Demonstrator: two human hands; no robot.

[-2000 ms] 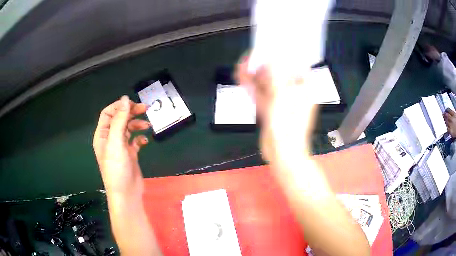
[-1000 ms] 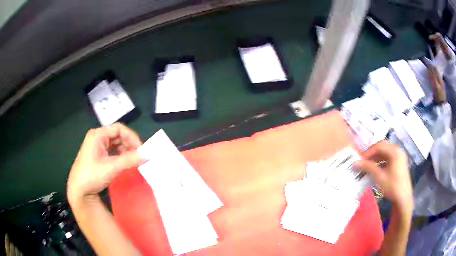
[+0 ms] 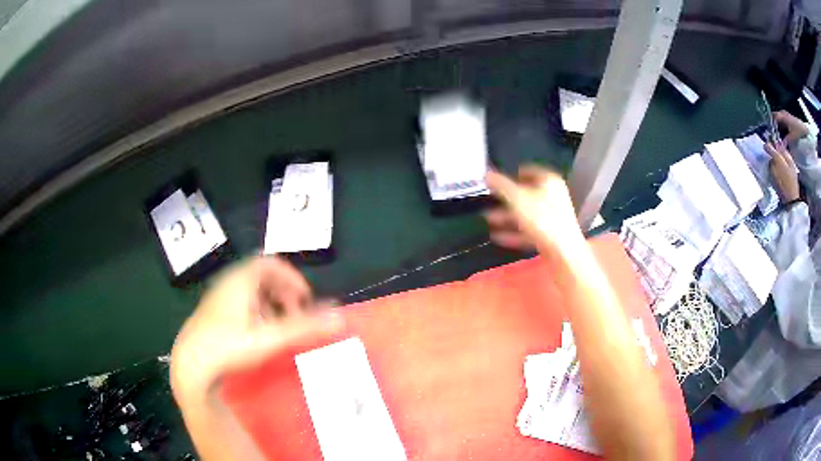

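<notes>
A stack of white leaflets (image 3: 353, 401) lies on the red mat (image 3: 455, 360), left of middle. A looser pile of printed cards (image 3: 551, 396) is at the mat's right, partly hidden by my right forearm. My left hand (image 3: 270, 315) is blurred above the mat's left edge, with fingers apart and nothing visible in it. My right hand (image 3: 529, 209) is blurred at the lower right corner of a black tray (image 3: 461, 205) with white papers (image 3: 455, 149) in it. Its fingertips are beside the papers; whether they grip them is unclear.
More black trays with papers (image 3: 300, 212) stand on the green belt (image 3: 378, 234). A pale post (image 3: 623, 117) rises at the mat's far right corner. Beyond are white paper bundles (image 3: 698, 203), pale bands (image 3: 691, 338) and another person's hands (image 3: 785, 162). Dark cables (image 3: 112, 419) lie left.
My left hand has let go of the leaflet it held. My right hand has moved from the card pile up to the belt, at a tray. The view has shifted slightly.
</notes>
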